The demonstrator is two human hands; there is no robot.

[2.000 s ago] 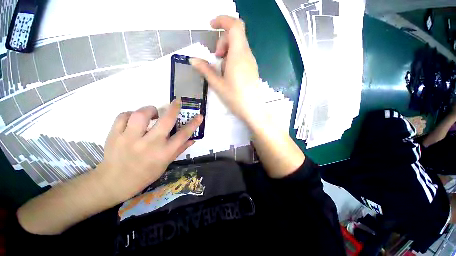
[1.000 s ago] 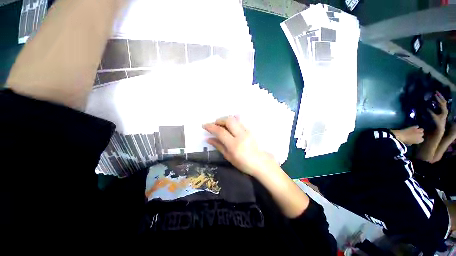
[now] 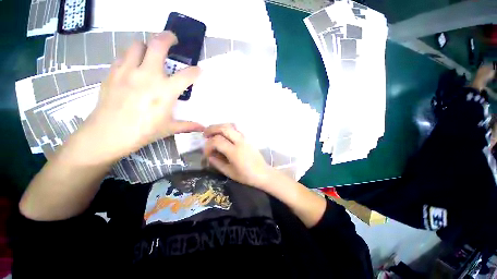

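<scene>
A black keypad phone (image 3: 188,39) lies tilted over the white sticker sheets (image 3: 240,82), its dark screen towards the top. My left hand (image 3: 136,101) reaches over it, with fingertips at its left edge and across its keys, which are partly hidden. My left thumb stretches towards my body and meets the fingertips of my right hand (image 3: 234,152). My right hand's fingers are curled close together over the nearest sheets. Whether a film is pinched there cannot be told.
Another keypad phone (image 3: 74,15) lies at the upper left. A side pile of sheets (image 3: 357,98) lies on the green tabletop (image 3: 299,52) to the right. A person in a black sleeve with white marks (image 3: 452,163) is at the far right.
The left arm has come back from the upper left, and a phone is now at its fingers. The right hand has moved slightly left, its fingers more curled. The person at right has shifted.
</scene>
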